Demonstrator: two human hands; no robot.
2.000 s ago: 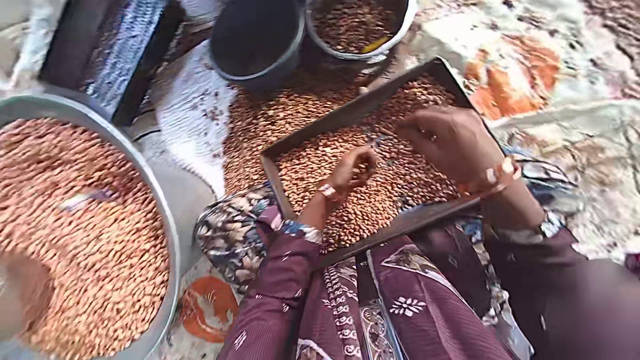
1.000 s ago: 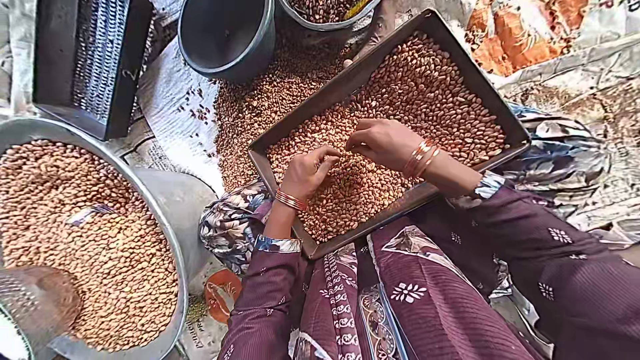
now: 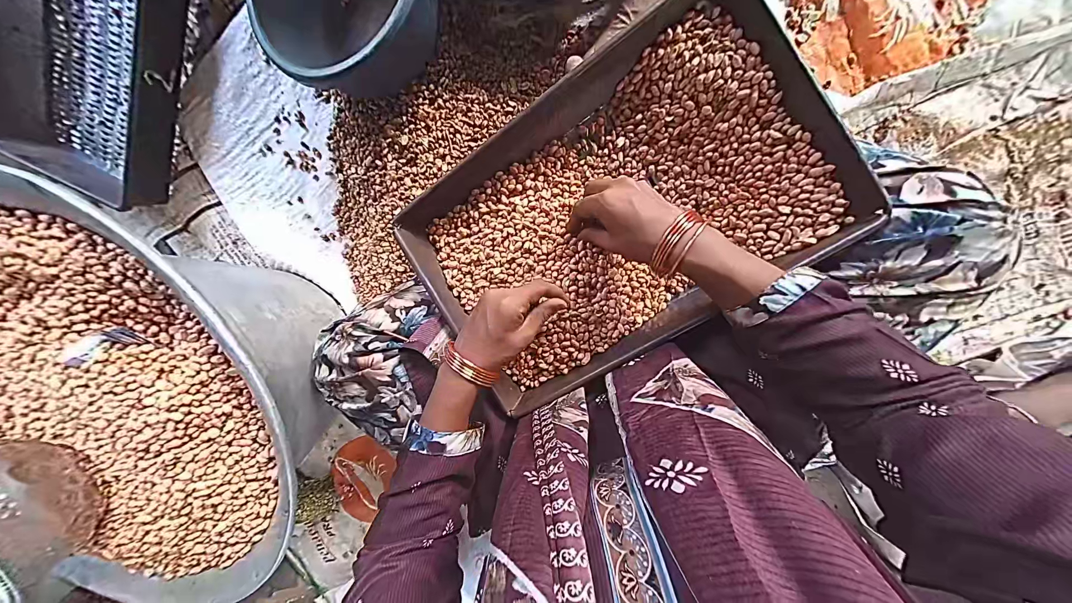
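Note:
A dark rectangular metal tray (image 3: 875,219) rests tilted across my lap, holding a layer of brown nuts or seeds (image 3: 720,126), perhaps shelled peanuts. My left hand (image 3: 512,322) is over the tray's near left corner, fingers curled, thumb near the fingertips; whether something small is between them cannot be told. Over the middle of the tray is my right hand (image 3: 624,219), palm down, its bent fingertips at the surface of the nuts. What lies under those fingers is hidden. Both wrists carry copper-coloured bangles.
At the left stands a large metal tub (image 3: 280,419) full of similar nuts, with a blurred round object (image 3: 50,494) over its near part. A grey bucket (image 3: 368,71) and a dark perforated tray (image 3: 151,109) are beyond. More nuts (image 3: 394,167) lie heaped on a white sack (image 3: 260,159).
My hands were close together over the tray one second ago; now they are farther apart, the left one nearer the tray's near left corner. The bucket of nuts at the top has left the view.

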